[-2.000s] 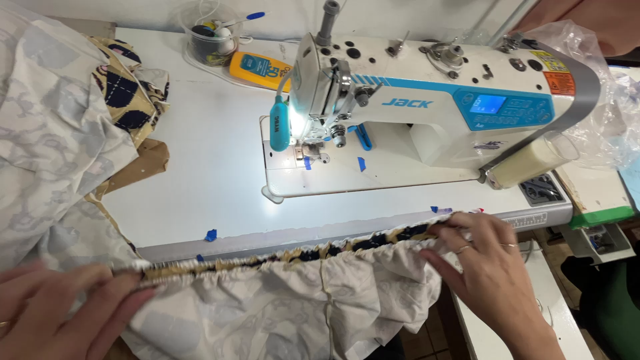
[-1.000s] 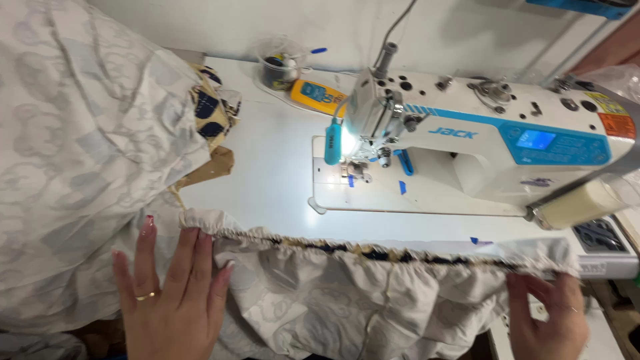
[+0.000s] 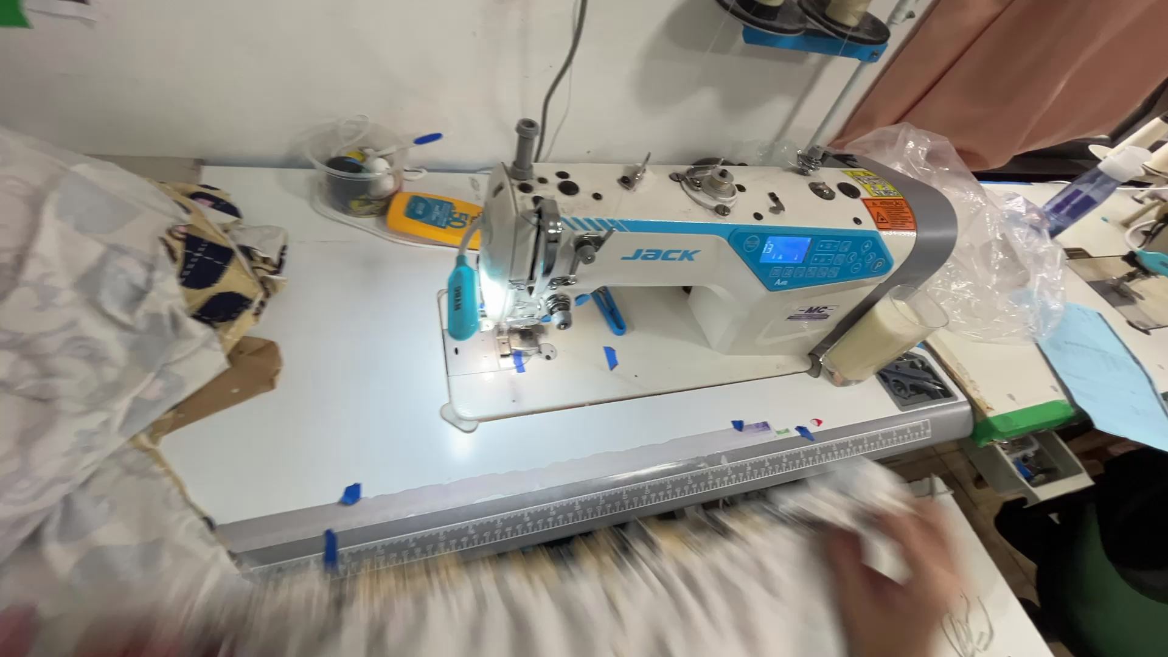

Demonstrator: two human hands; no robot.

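Note:
A light patterned fabric (image 3: 547, 593) with a gathered edge stretches along the front edge of the sewing table (image 3: 365, 438), blurred by motion. My right hand (image 3: 890, 575) grips its right end. Only a blurred bit of my left hand (image 3: 27, 630) shows at the bottom left corner, by the fabric; its fingers cannot be made out. Beyond the cloth stands a white and blue Jack sewing machine (image 3: 657, 255), its needle area lit by a small teal lamp (image 3: 464, 297). More pale fabric (image 3: 82, 319) is heaped at the left, beside dark-spotted tan cloth (image 3: 214, 265).
Behind the machine's left end are a plastic tub of small items (image 3: 356, 178) and a yellow-orange device (image 3: 433, 219). Blue thread snips (image 3: 609, 310) lie under the machine arm. A cone of cream thread (image 3: 871, 342) leans at the right, near clear plastic wrap (image 3: 976, 237). A ruler strip (image 3: 639, 502) runs along the table edge.
One second ago my left hand lay spread on the fabric's left end; now it is mostly out of view. The gathered edge has come off the tabletop toward me. The view has shifted upward.

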